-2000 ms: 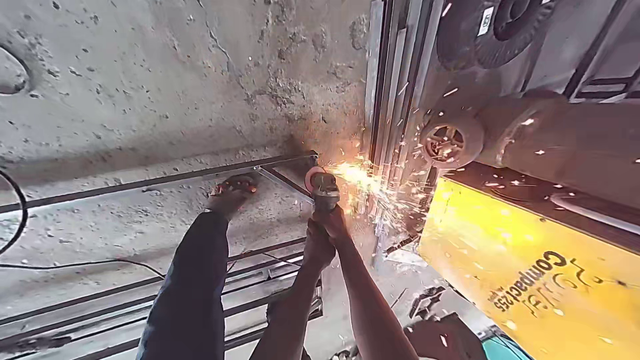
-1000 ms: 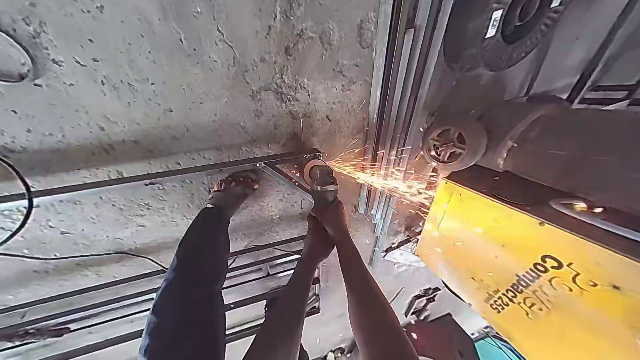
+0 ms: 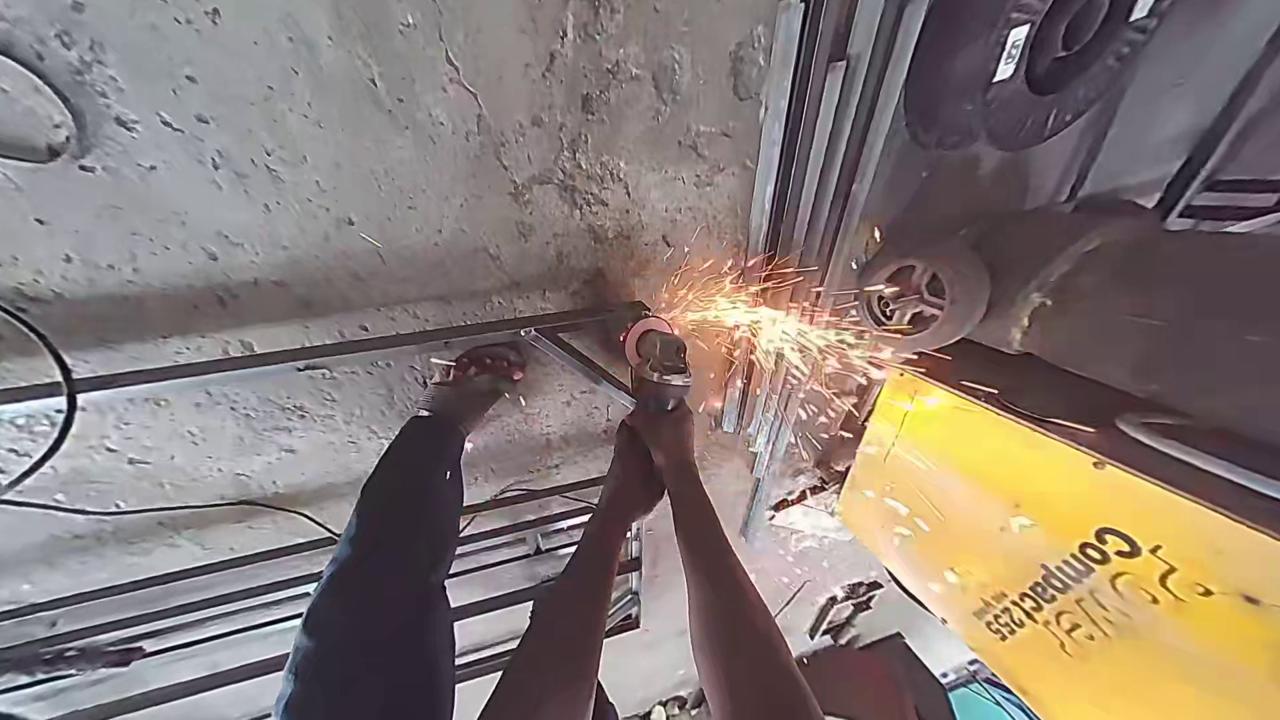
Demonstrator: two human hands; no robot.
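Both my hands hold an angle grinder at the centre of the head view. My left hand grips the lower part of its body, and my right hand closes round it just behind the gear head. The grinder's reddish disc meets the end of a dark steel bar, near a diagonal brace. Sparks fly off to the right. The exact contact edge is hidden by glare. A foot at the end of a dark trouser leg rests just below the bar.
Long metal profiles stand at the upper right. A yellow machine with a small wheel is at the right, below a tyre. Steel frames lie at lower left, with a black cable above them. Scrap pieces lie near the machine.
The spray of sparks is wider and brighter than one second ago. Both my hands stay on the grinder at the bar's end, and the foot has hardly moved.
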